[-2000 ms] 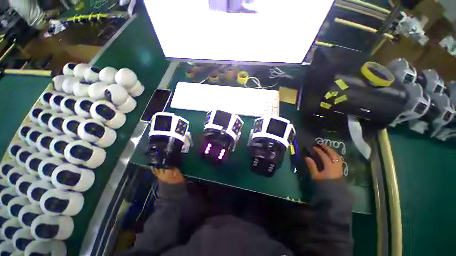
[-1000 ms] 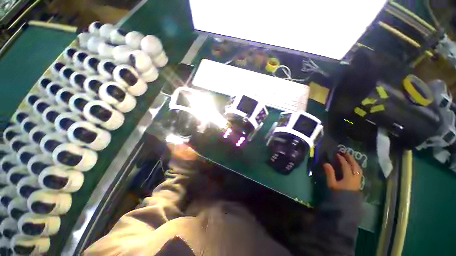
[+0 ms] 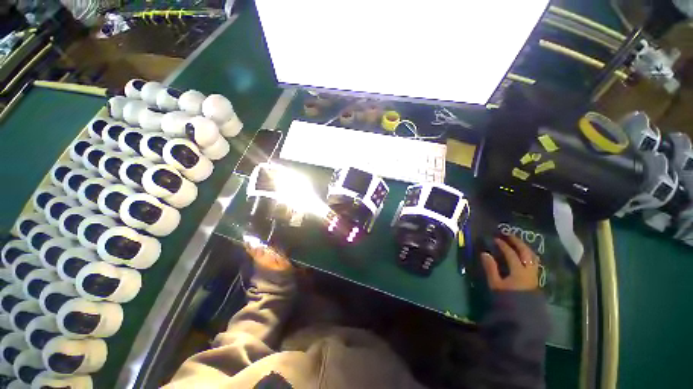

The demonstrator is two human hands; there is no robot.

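Three PTZ dome cameras with white housings and black ball heads stand in a row on the green mat. The left camera shines a strong white light that hides much of it. The middle camera shows pink-purple lamps. The right camera shows small pale dots on its black face. My left hand is at the near edge of the left camera; its fingertips are lost in glare. My right hand rests over a small black mouse on the dark mat.
A white keyboard lies behind the cameras, below a bright monitor. A black machine with a yellow tape roll is at right. Rows of white capsule cameras fill the left. A slim pen lies beside the mouse.
The left camera's white light, off two seconds ago, is on. The right camera's ball head has turned. The view has shifted; both hands keep their places by the left camera and mouse.
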